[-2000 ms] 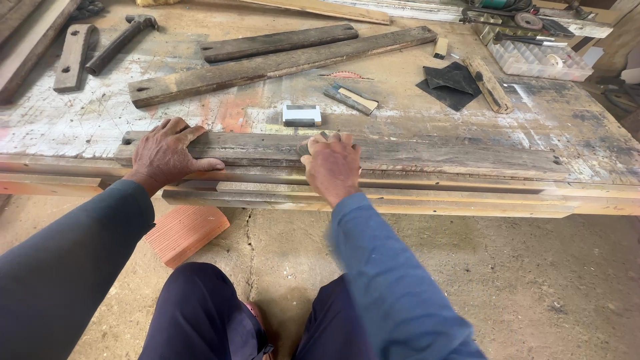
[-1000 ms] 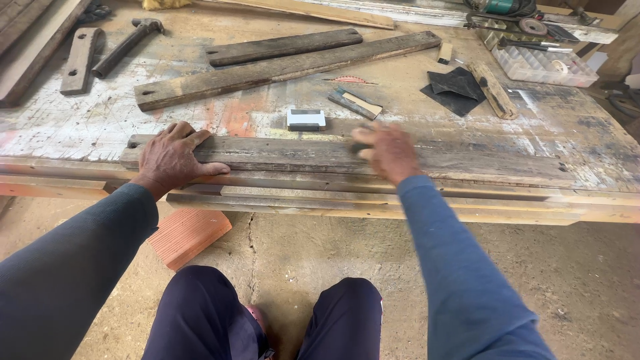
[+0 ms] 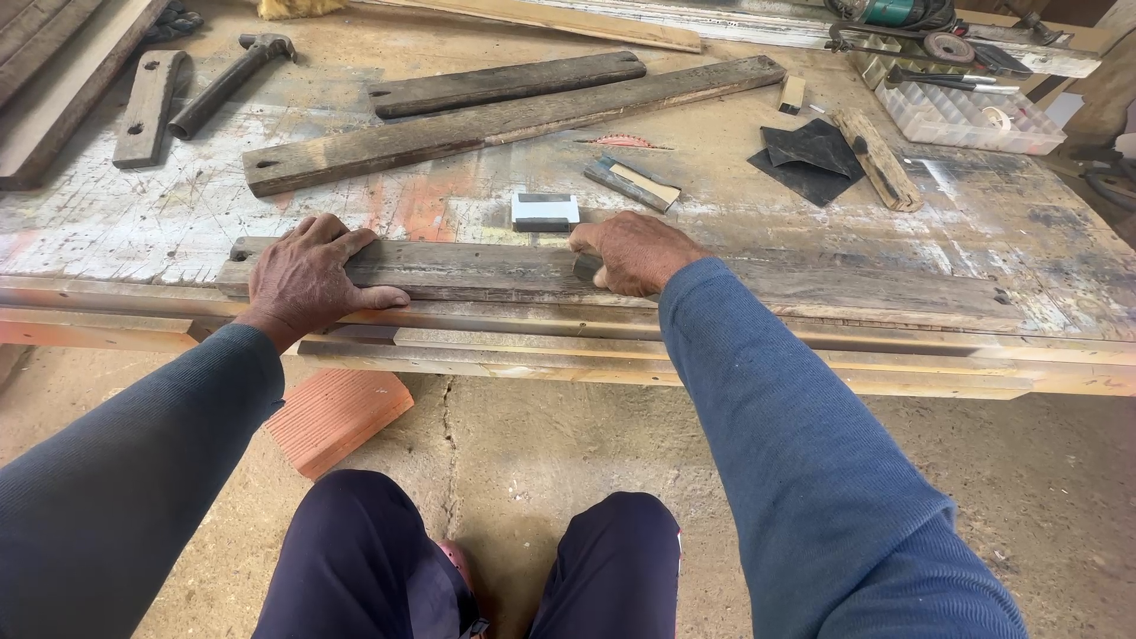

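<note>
A long weathered wooden board (image 3: 479, 266) lies along the front edge of the workbench. My left hand (image 3: 312, 273) presses flat on its left end, thumb spread to the right. Near the board's middle, my right hand (image 3: 635, 253) grips a small dark block (image 3: 587, 266) against the top face; most of the block is hidden by the fingers. Just behind the board, left of my right hand, sits a small white and grey box (image 3: 545, 213). A blue-grey piece with a tan strip (image 3: 635, 183) lies behind my right hand.
Two old boards (image 3: 515, 115) lie farther back. A claw hammer (image 3: 232, 84) and a short holed board (image 3: 149, 108) are at the left. Black sandpaper sheets (image 3: 808, 161), a wood scrap (image 3: 877, 160) and a plastic organizer (image 3: 967, 115) stand right. A ridged brick (image 3: 340, 419) is on the floor.
My right hand has moved right along the board between the oldest frame and the middle one, then back left to near the board's middle. My left hand stays on the left end.
</note>
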